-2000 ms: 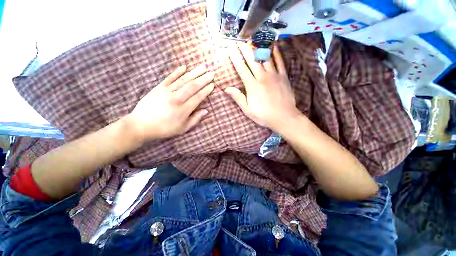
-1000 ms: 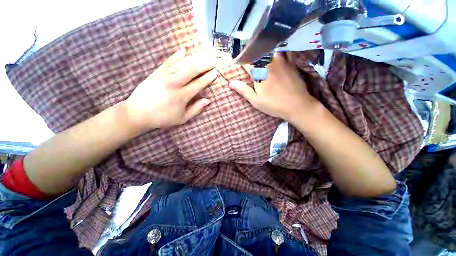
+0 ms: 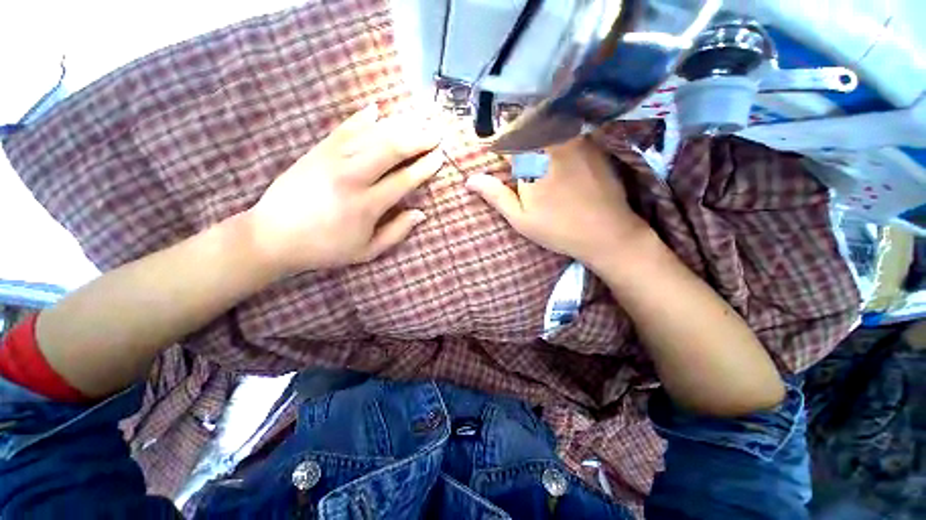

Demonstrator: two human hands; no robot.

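Note:
A brown-red checked fabric panel (image 3: 193,142) lies across the machine bed and hangs over its front edge. The white sewing machine head (image 3: 487,41) stands above it, and the presser foot area (image 3: 457,96) is brightly lit. My left hand (image 3: 330,198) lies flat on the panel, its fingertips left of and just below the foot. My right hand (image 3: 574,193) rests on the fabric at the right, its thumb on the panel and its other fingers hidden under the machine head. A small white piece (image 3: 565,300) shows at the fabric's edge below my right hand.
Bunched checked fabric (image 3: 762,254) lies right of my right forearm. More checked pieces with white parts (image 3: 183,406) hang over my denim-covered lap. The white machine table (image 3: 51,234) shows at the left. A yellow-tan block (image 3: 896,259) is at the right edge.
The machine head appears larger and lower in view than before. My right hand's fingers went from showing beside the foot to hidden behind the head. My left hand has shifted slightly with the panel.

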